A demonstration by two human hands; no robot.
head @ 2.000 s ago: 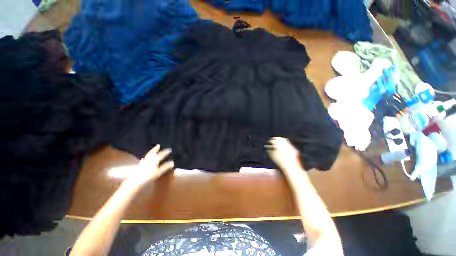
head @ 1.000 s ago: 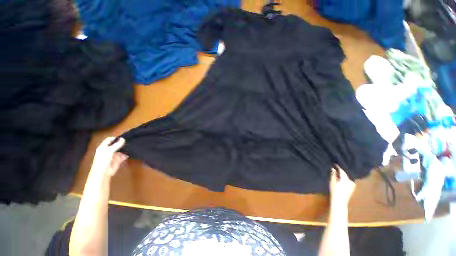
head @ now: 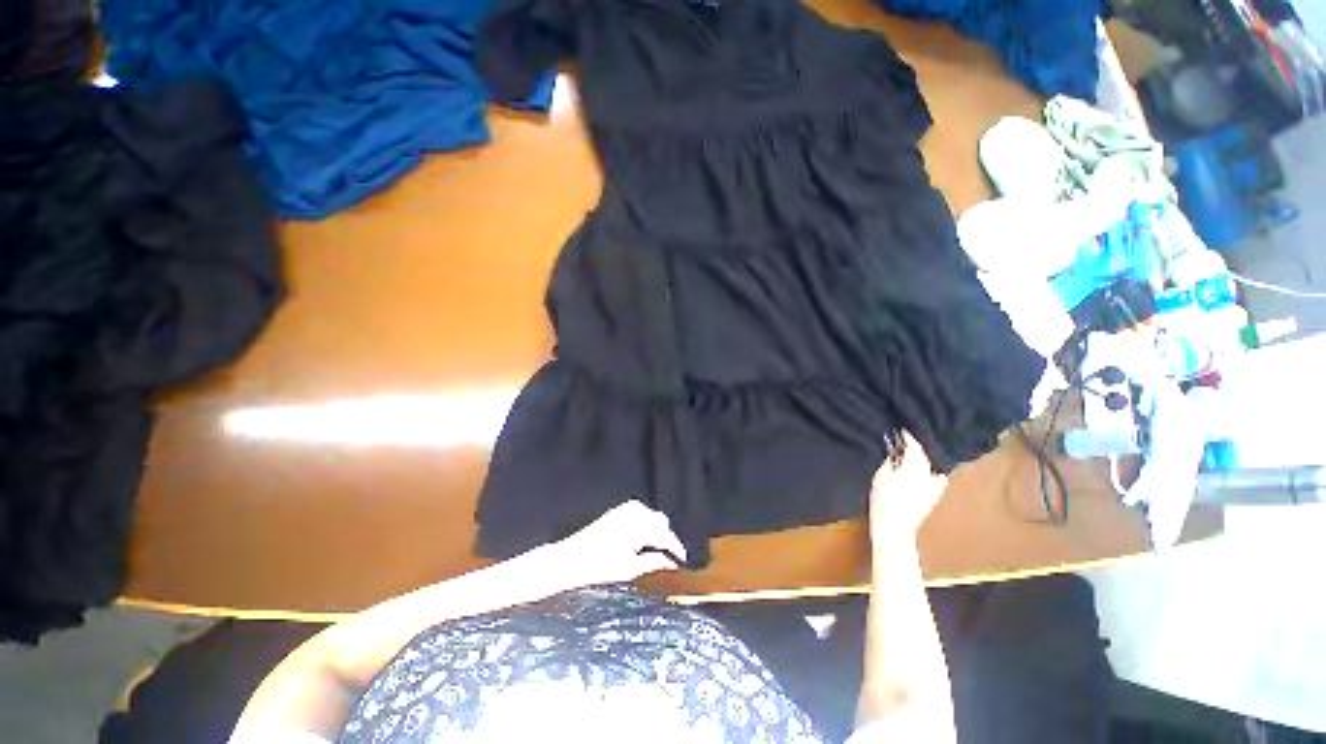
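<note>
A black tiered dress (head: 756, 291) lies spread on the glossy orange-brown table (head: 378, 320), neckline at the far side and hem towards me. My left hand (head: 634, 541) pinches the hem near the table's front edge, below the middle of the skirt. My right hand (head: 905, 487) grips the skirt near its lower right part. Something small and dark shows at the right fingertips, too small to tell against the black cloth. Gathered seams cross the skirt above the hem.
A black garment pile (head: 131, 247) is at left. Blue garments (head: 335, 102) lie at the far left and far right. White lumps (head: 1018, 233), pale green cloth (head: 1094, 143), a black cable (head: 1050, 487) and bottles crowd the right. Dark cloth (head: 1018, 654) lies below the table edge.
My left hand has moved right from the skirt's outstretched left corner to the hem's middle. The skirt's left side has drawn in and more table shows. My right hand still grips the skirt.
</note>
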